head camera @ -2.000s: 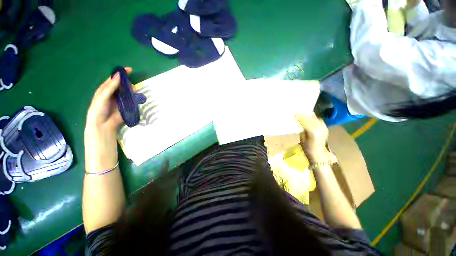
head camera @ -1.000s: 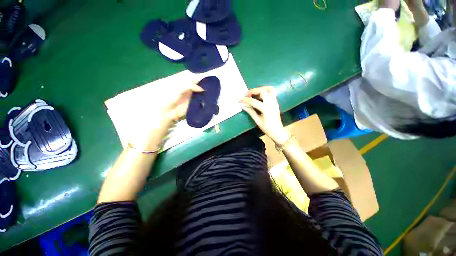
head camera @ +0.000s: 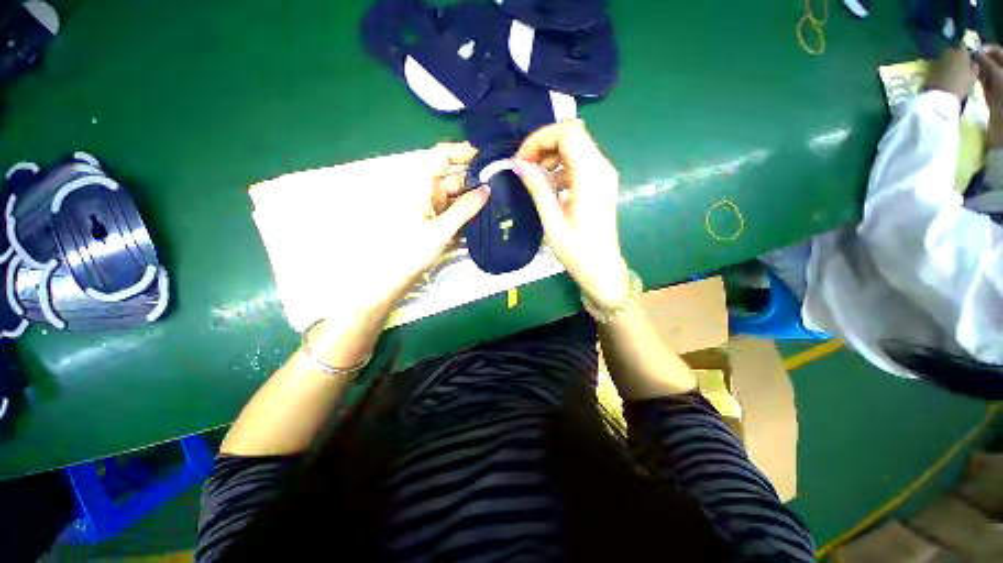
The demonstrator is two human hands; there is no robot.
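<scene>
A navy cut piece (head camera: 504, 229) with a small yellowish mark near its middle lies upright in front of me over the backing sheet (head camera: 330, 225). A white curved edge strip (head camera: 497, 169) lies along its far rounded end. My left hand (head camera: 440, 220) holds the piece's left edge with thumb and fingers. My right hand (head camera: 572, 198) has its fingertips on the strip's right end at the piece's far edge. Part of the sheet is hidden under my hands; pale arcs show beside the piece's near end.
Loose navy pieces (head camera: 440, 55) with white crescents lie just beyond my hands. Stacked pieces (head camera: 94, 247) stand at left. A rubber band (head camera: 725, 221) lies at right. An open carton (head camera: 764, 407) is below the table edge. A person in white (head camera: 913, 231) works at right.
The navy piece has moved from flat on the sheet to between both hands, and its yellowish mark now shows. My right hand has come in from the right; a white strip shows at its fingertips.
</scene>
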